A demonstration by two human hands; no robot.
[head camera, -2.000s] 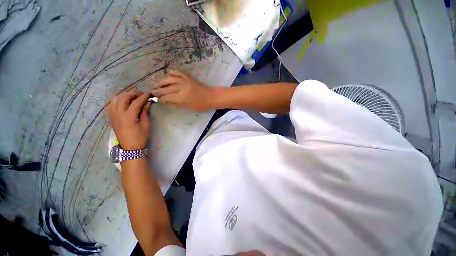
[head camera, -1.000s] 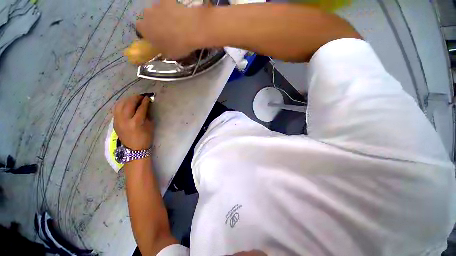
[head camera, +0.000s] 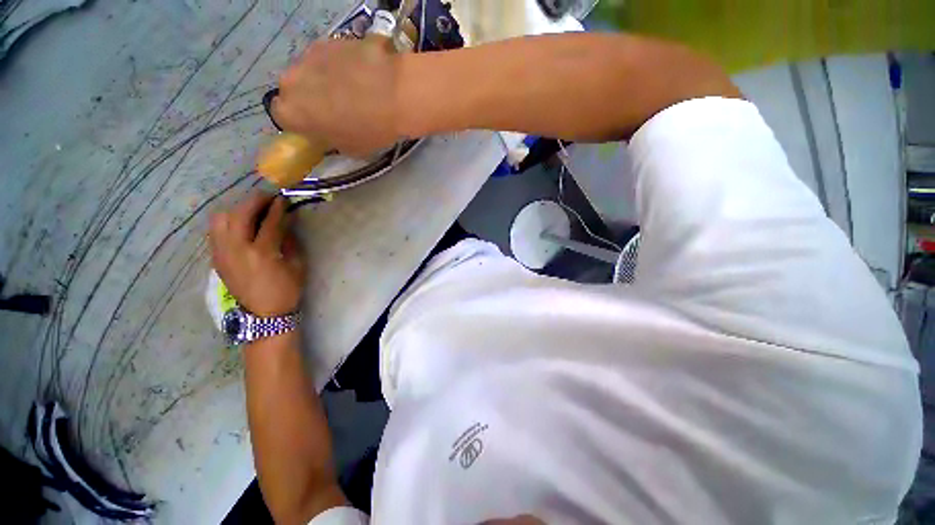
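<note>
My right hand [head camera: 338, 97] is closed round the handle of a steam iron [head camera: 291, 158], whose silver body is mostly hidden under the hand. The iron's lower edge is at my left fingertips. My left hand [head camera: 256, 256], with a watch at the wrist, lies on the pale table and pinches a small dark piece [head camera: 306, 202] at the iron's edge. Most of the piece is hidden by the hand and iron. A white curved strip with yellow on it [head camera: 219, 295] shows beside the left wrist.
Nested dark-and-white crescent pieces [head camera: 74, 463] lie at the table's [head camera: 174, 410] lower left. A dark strip [head camera: 25, 304] is at the left edge. Pale cloth is at the top left. A white round disc on a stem [head camera: 539, 234] and a cord are beyond the table's edge.
My right hand has left the left fingertips and taken hold of the iron. The iron has come down to the piece at my left fingers. The left hand stays on the table.
</note>
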